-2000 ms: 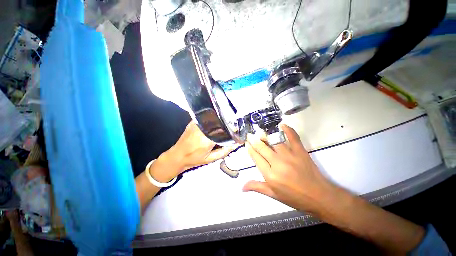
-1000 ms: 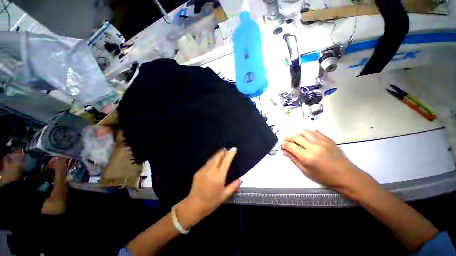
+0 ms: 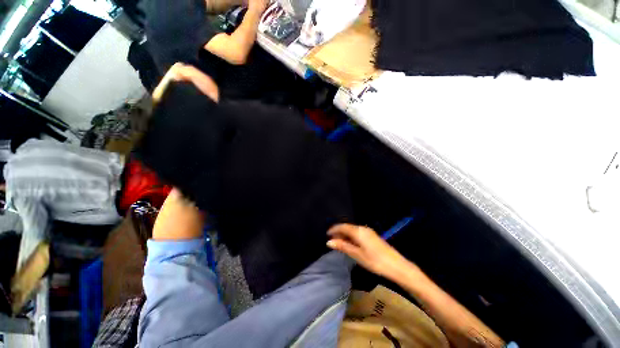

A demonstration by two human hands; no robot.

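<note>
A black garment piece point(image 3: 258, 163) hangs over the wearer's lap, left of the table. My left hand point(image 3: 187, 80) shows blurred at the cloth's upper left edge, fingers curled over it; the cloth hides part of the forearm. My right hand point(image 3: 360, 248) is at the cloth's lower right edge, over the lap, fingers bent and blurred; whether it grips the cloth cannot be told. Another black panel point(image 3: 476, 37) with frayed edges lies flat on the white table point(image 3: 469, 115). The sewing machine's head is out of view.
The table's ruler-marked edge point(image 3: 476, 204) curves down the right side. Cardboard point(image 3: 343, 58) and a clear plastic bag point(image 3: 330, 20) are at its left end. A person's forearm point(image 3: 234, 44) is beyond. Striped cloth point(image 3: 64, 180) and a red item point(image 3: 143, 187) are at left.
The view has swung left and down, away from the machine. My left hand has moved from the table to the left with a black piece. My right hand has left the needle area and is over the lap.
</note>
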